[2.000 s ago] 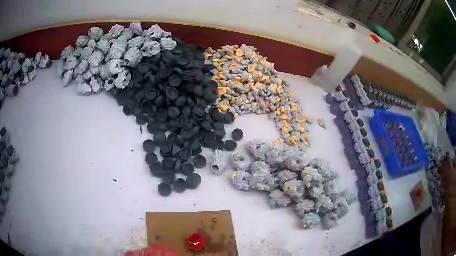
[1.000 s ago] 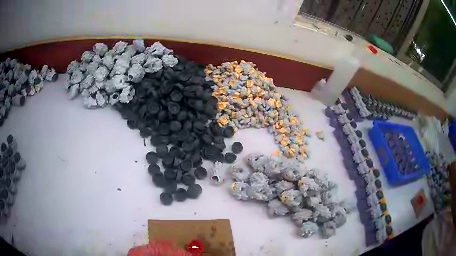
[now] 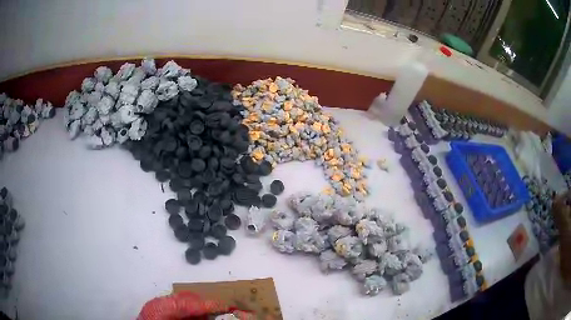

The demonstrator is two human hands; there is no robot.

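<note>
My left hand (image 3: pixel 181 306), in a coral-red glove, is at the bottom edge over the left part of a brown work pad (image 3: pixel 260 297). The edge cuts it off, and its grip is hidden. A pale bit (image 3: pixel 226 317) shows at its fingertips, too cut off to name. A little red shows beside them; the red glue pot is not clearly visible. My right hand is out of the picture. Black round caps (image 3: pixel 200 156) lie in a central heap. Grey sculpted pieces (image 3: pixel 350 240) lie right of centre, and one lone grey piece (image 3: pixel 255 220) lies beside the caps.
More grey pieces (image 3: pixel 125 103) are back left. Small grey-and-orange pieces (image 3: pixel 294 125) lie back centre. A translucent bottle (image 3: pixel 404 94) stands near the wall. Rows of purple-grey blocks (image 3: pixel 432 212) and a blue crate (image 3: pixel 488 181) are right, with part of a person (image 3: pixel 545 287) at the edge.
The view has shifted, with the heaps now further left and lower. My gloved hand has come further into view and now covers the place where the red pot showed.
</note>
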